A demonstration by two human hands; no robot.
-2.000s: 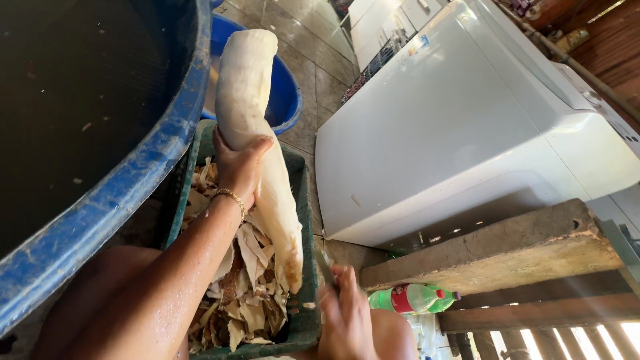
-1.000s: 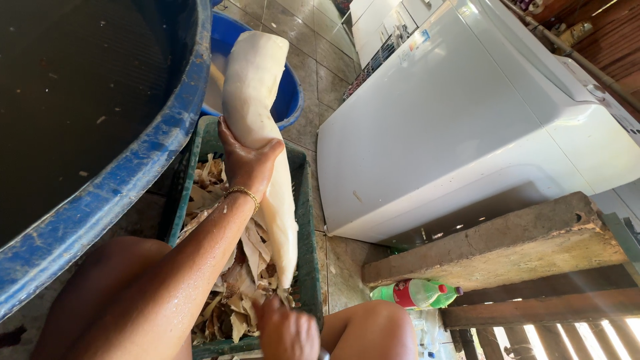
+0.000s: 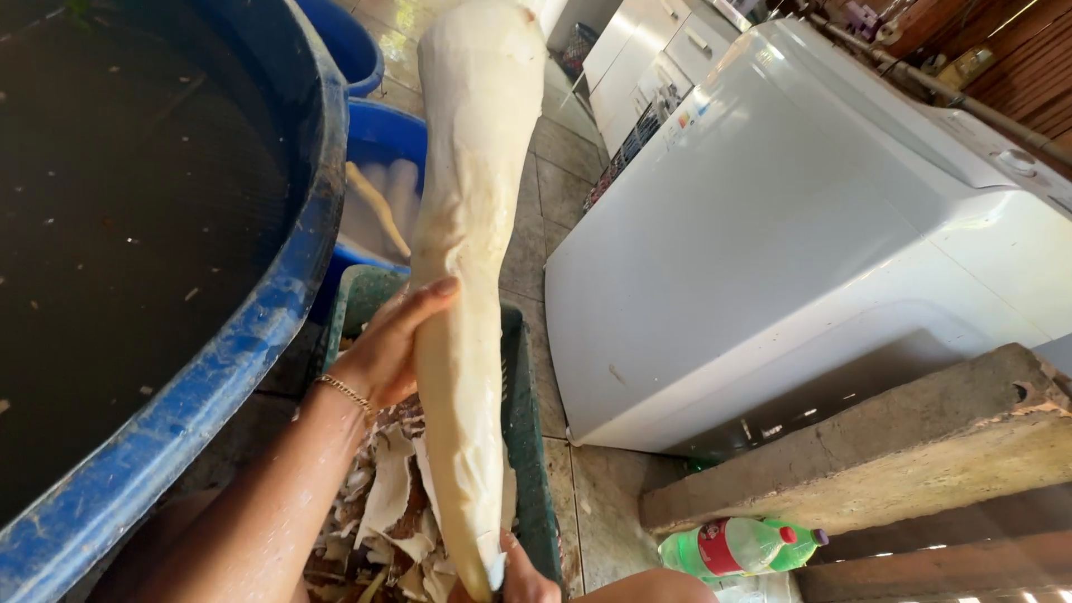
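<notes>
A long, thick peeled root, probably cassava point(image 3: 469, 209), stands nearly upright over a green plastic crate point(image 3: 536, 452). My left hand point(image 3: 389, 352), with a chain bracelet at the wrist, grips the root around its middle, thumb across the near face. At the narrow lower end is my right hand point(image 3: 523, 574), partly cut off by the frame's bottom edge. A small piece of a blade point(image 3: 496, 571) shows between its fingers and the root; the handle is hidden. Brown and white peelings point(image 3: 389, 502) lie in the crate under the root.
A large blue tub of dark water point(image 3: 276, 318) fills the left side. Behind the crate, a blue basin point(image 3: 385, 126) holds peeled roots in cloudy water. A white washing machine point(image 3: 754, 251) stands at right, with a thick wooden plank point(image 3: 837, 452) and green plastic bottles point(image 3: 737, 544) nearer me.
My left hand has raised the root and brought it closer to the camera; its top now reaches the upper frame edge. My right hand is at the root's lower tip.
</notes>
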